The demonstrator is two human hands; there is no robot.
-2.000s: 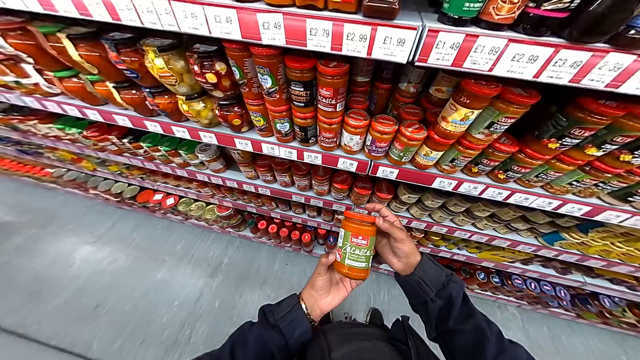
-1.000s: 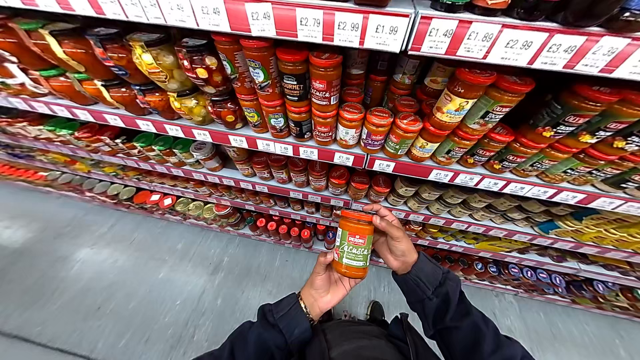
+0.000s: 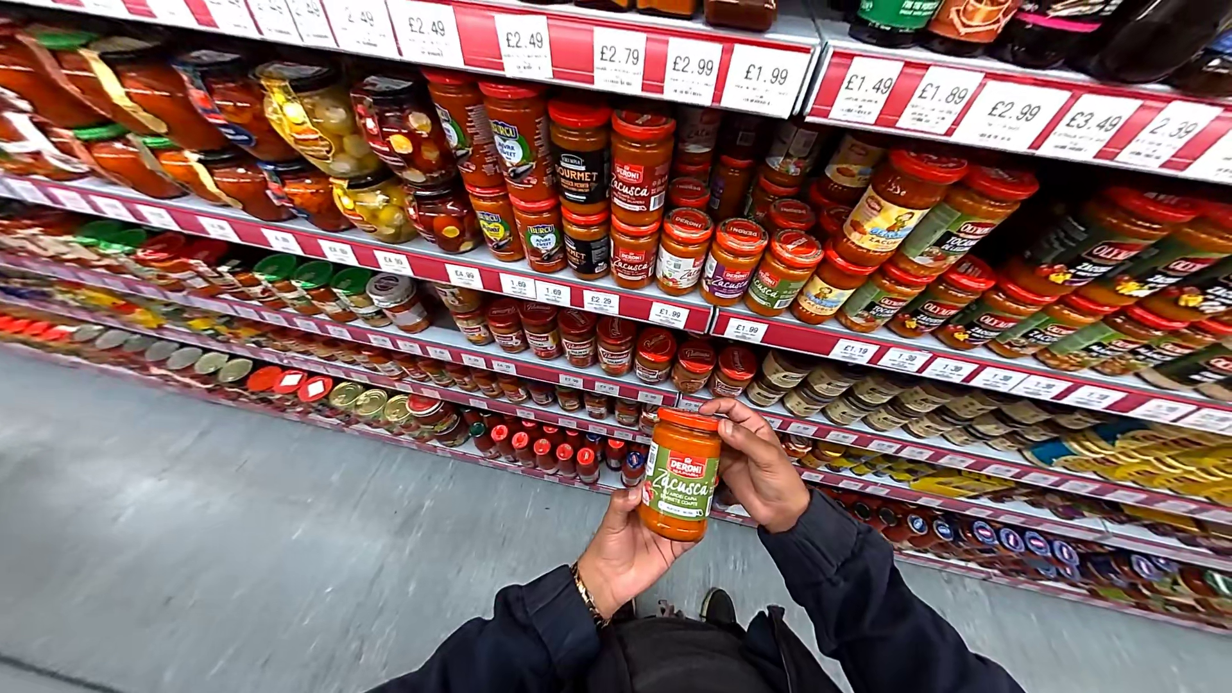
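Observation:
A glass jar of orange zacusca spread [image 3: 681,476], with a red lid and a green and white label, is held upright in front of me between both hands. My left hand [image 3: 628,556] supports it at the base and lower left side, fingers partly hidden beneath it. The fingers of my right hand [image 3: 758,467] grip the lid and upper right side. Beyond the hands, similar jars with red lids [image 3: 794,262] stand in a row on a shelf.
Shelf edges [image 3: 597,306] with price tags run across the view. Larger jars of pickled vegetables [image 3: 322,115] stand at the upper left, dark bottles [image 3: 1136,38] at the upper right. Lower shelves hold small bottles with red caps [image 3: 568,460]. The grey floor [image 3: 241,520] lies below, with a shoe [image 3: 717,606] on it.

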